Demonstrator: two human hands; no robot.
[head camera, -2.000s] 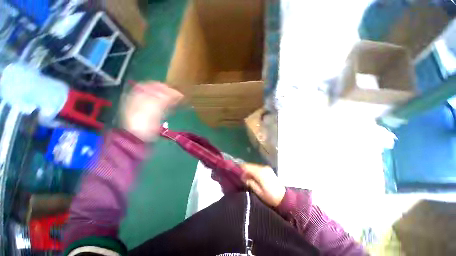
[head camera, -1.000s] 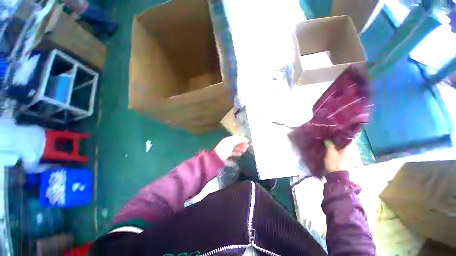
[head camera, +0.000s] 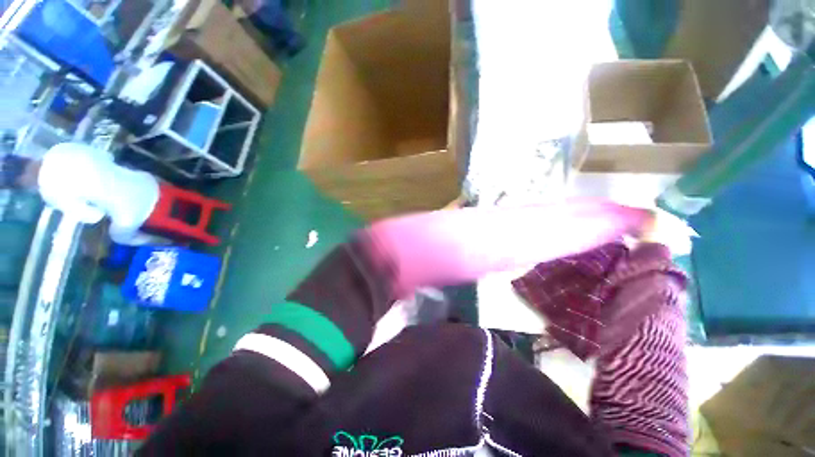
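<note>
A pink oversleeve (head camera: 500, 243), strongly blurred, stretches across the bench from my left arm's dark sleeve with green and white bands. It reaches the skin of a hand (head camera: 657, 228) at the end of my right forearm. My two hands cannot be told apart there, and their fingers are blurred. My right forearm wears a striped maroon oversleeve (head camera: 639, 357). A checked maroon cloth (head camera: 572, 299) lies against its left side; whether a hand grips it does not show.
A large open carton (head camera: 384, 183) stands left of the white bench (head camera: 514, 89). A small open carton (head camera: 648, 159) with a white piece inside is on the bench beside a green post (head camera: 751, 134). Red stools (head camera: 188, 212), a blue box (head camera: 172, 277) and a person in white (head camera: 98, 183) are at left.
My left arm has swung right across the bench to my right hand. The maroon cloth, raised in my right hand before, is now lower, beside the forearm. The view has shifted.
</note>
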